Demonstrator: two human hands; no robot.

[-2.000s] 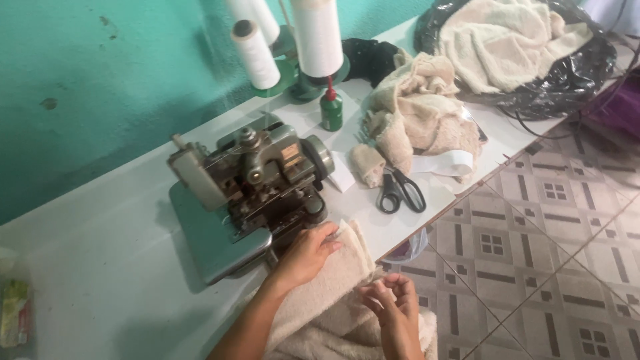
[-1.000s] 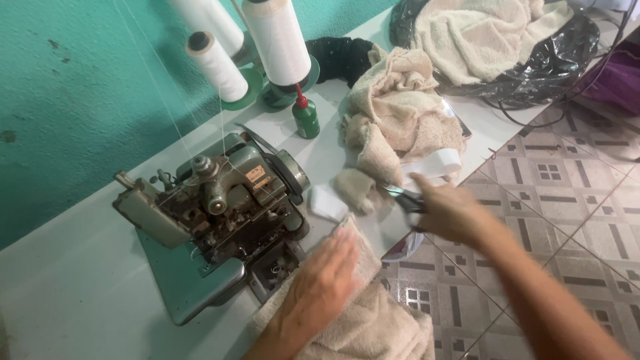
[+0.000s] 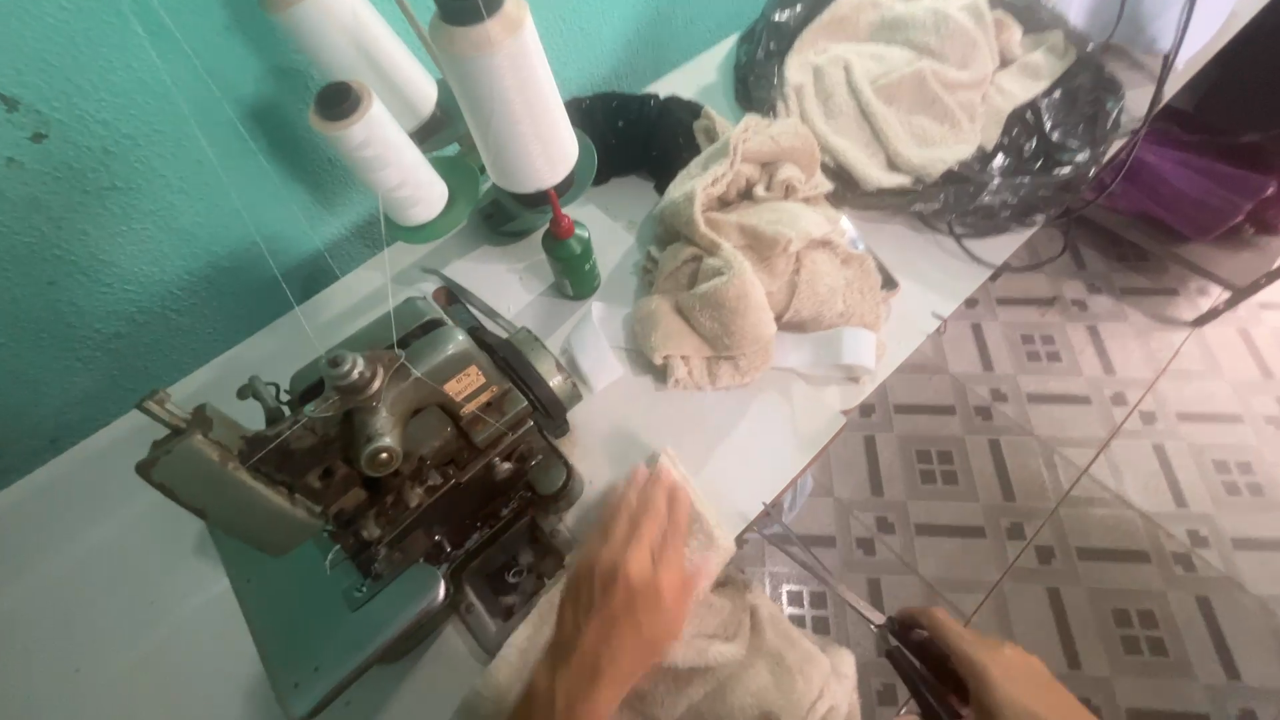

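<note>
My left hand (image 3: 635, 570) lies flat on a beige terry cloth (image 3: 750, 650), pressing its folded end on the table beside the sewing machine. My right hand (image 3: 970, 660), at the lower right, grips black-handled scissors (image 3: 865, 605) with the blades parted and pointing toward the table edge, near the cloth's corner. The overlock sewing machine (image 3: 400, 430) stands left of my left hand, with threads running to it. Part of the cloth hangs over the table's front edge.
White thread cones (image 3: 510, 100) stand behind the machine, near a green oil bottle (image 3: 572, 255) with a red tip. A bunched beige cloth (image 3: 750, 250) and a white strip (image 3: 825, 352) lie farther right. More cloth (image 3: 900, 90) sits on a black plastic bag (image 3: 1050, 140). Tiled floor lies beyond the table edge.
My right hand has taken the scissors from the table beside the bunched cloth and brought them toward me, to the table's edge. My left hand has stayed on the cloth and now lies flat.
</note>
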